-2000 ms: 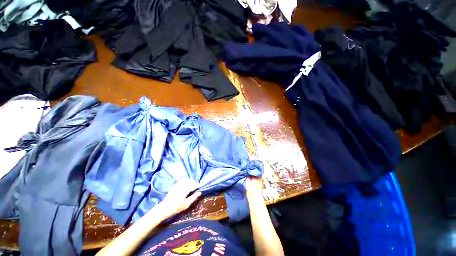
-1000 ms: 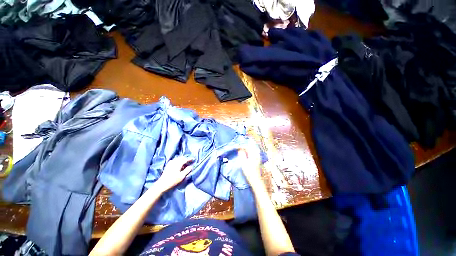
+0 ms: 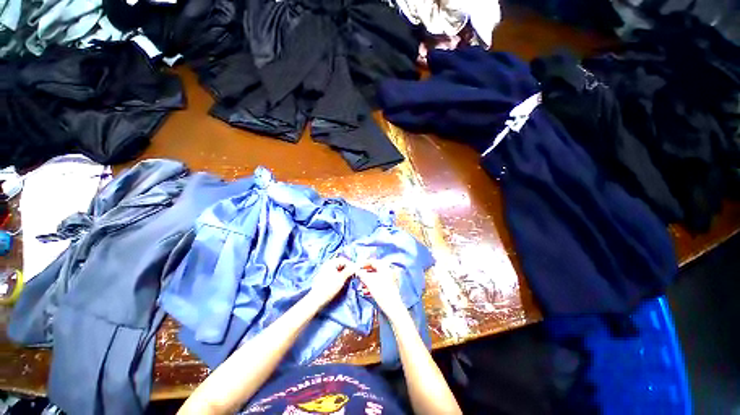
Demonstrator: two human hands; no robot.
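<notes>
The shiny light-blue lining (image 3: 272, 243) lies crumpled on the table in front of me, gathered to a small knot at its top. My left hand (image 3: 334, 277) and my right hand (image 3: 379, 284) are close together over its right part, fingertips nearly touching. Both hands pinch the lining fabric between the fingers; the exact grip is too small to tell. The grey-blue jacket body (image 3: 122, 251) lies beside the lining on the left, gathered and tied near its upper left, its lower part hanging over the table's front edge.
The navy bundle (image 3: 568, 211) with a white tie lies at right, above a blue plastic basket (image 3: 641, 357). Black garment pieces (image 3: 300, 73) lie at the far side. A white paper sheet (image 3: 57, 203) and yellowish tape roll (image 3: 14, 286) are at left on the brown table (image 3: 219, 146).
My left hand has moved right and my right hand left and down, so they now meet over the lining. The lining's right end, earlier bunched in my right hand, is spread out more.
</notes>
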